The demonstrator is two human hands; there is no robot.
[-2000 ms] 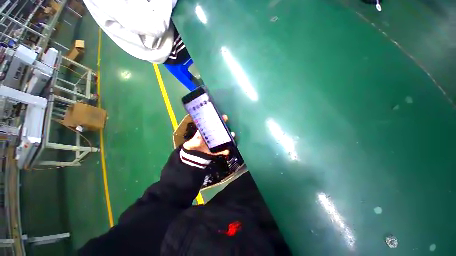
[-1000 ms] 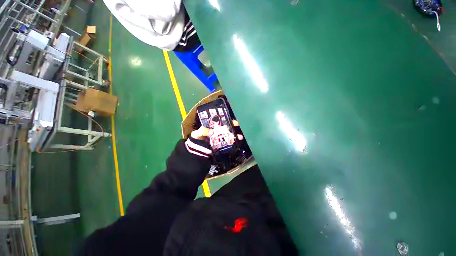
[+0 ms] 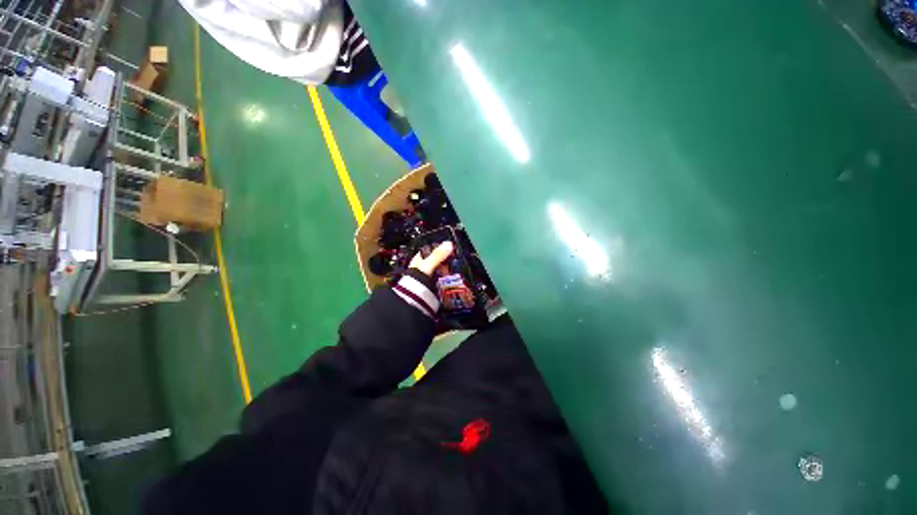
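My left hand [image 3: 432, 258] holds a smartphone [image 3: 455, 293] just off the bench edge, low in front of my dark jacket. The thumb lies over the upper part of the phone. The screen is mostly dark with a small coloured picture in its lower half. An open brown carton [image 3: 378, 213] of dark parts [image 3: 402, 229] is beneath and behind the phone, beside the bench. My right hand is not in view.
The glossy green bench [image 3: 644, 151] fills the right side. A blue-faced round unit [image 3: 902, 18] is cut off at the top right. A small silver ring [image 3: 810, 468] lies at lower right. A person in white [image 3: 282, 40] is by a blue stool [image 3: 377, 116]. Metal racks stand left.
The phone's bright list gave way to a picture, now smaller and darker. The thumb has moved up over the screen, and the phone sits nearer the bench edge, exposing more carton contents.
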